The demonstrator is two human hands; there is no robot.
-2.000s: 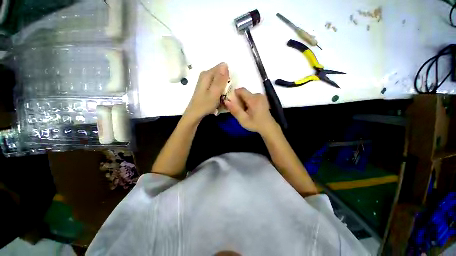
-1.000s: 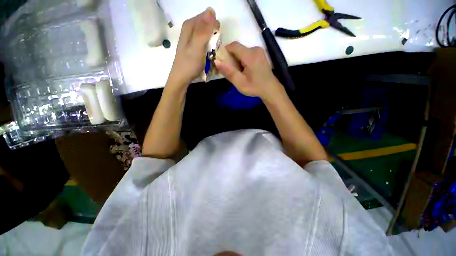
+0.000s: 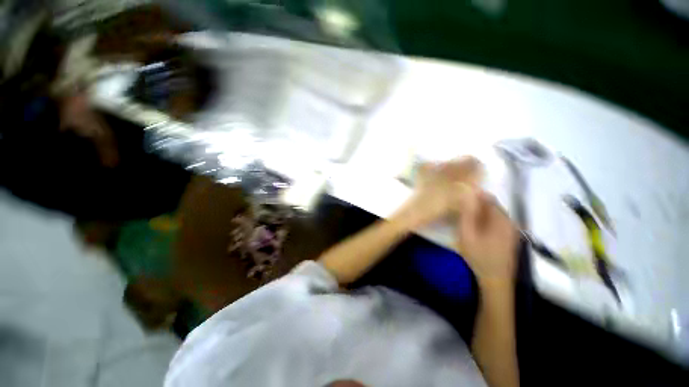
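Observation:
The view is strongly blurred. My left hand (image 3: 447, 185) and my right hand (image 3: 487, 230) are close together over the front edge of the white bench (image 3: 461, 98). Both are curled around a small off-white housing, clear in the earlier views with a blue part in it; now the fingers and blur hide it. The mallet (image 3: 521, 185) lies just right of my hands, its head at the far end. The yellow-and-black pliers (image 3: 597, 238) lie further right, with a slim pointed tool (image 3: 585, 187) beyond them.
The clear plastic tray (image 3: 227, 155) is on the left, with pale housings (image 3: 306, 189) at its near edge. A dark green surface (image 3: 529, 34) runs behind the bench. A person's arm (image 3: 87, 125) shows at far left. A flowered cloth (image 3: 261, 238) hangs below the tray.
The view has swung left and tilted, so bench, tools and hands appear further right and lower. More of the left side shows. My hands stay together; the mallet head is back in view.

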